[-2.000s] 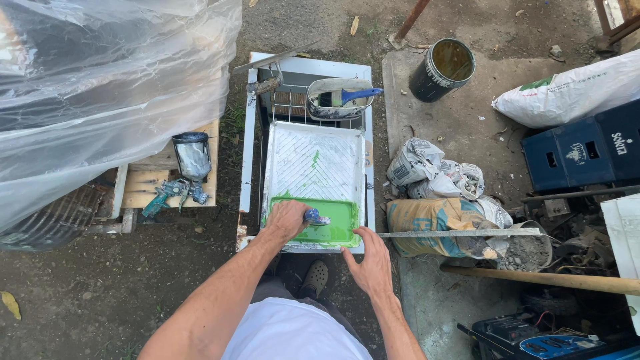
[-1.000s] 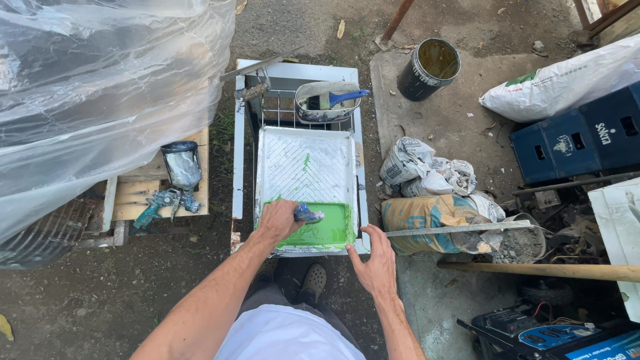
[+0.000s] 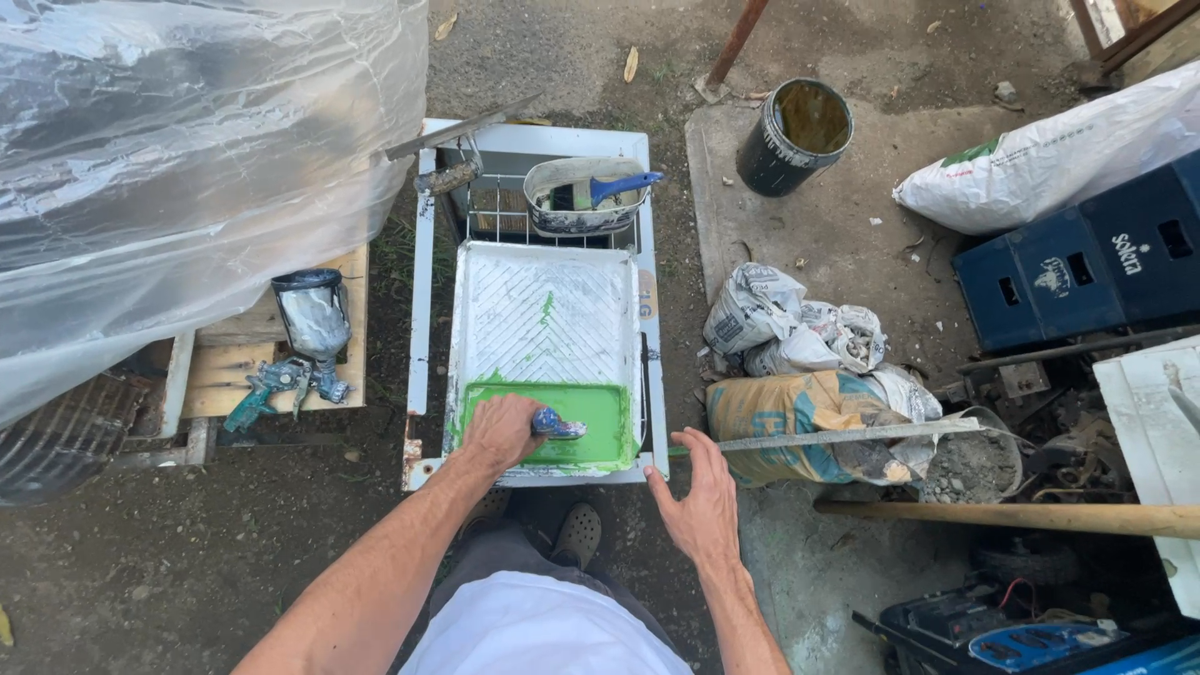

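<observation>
My left hand grips a paint-smeared tool with a blue handle, probably a paintbrush, over the green paint in the well of a white paint tray. The tool's far end is not clear. Beside the tray's lower right corner, my right hand is spread with nothing in it. The tray lies on a white metal frame with a wire rack. Behind it, a blue-handled brush rests across a paint-stained plastic tub.
A spray gun lies on a wooden pallet at left, beneath plastic sheeting. On the right are a dark bucket, crumpled bags, a cement bag, a blue crate and a wooden pole.
My right hand has come away from the tray's corner, out to the right. My left hand keeps hold of the blue-handled tool over the green paint.
</observation>
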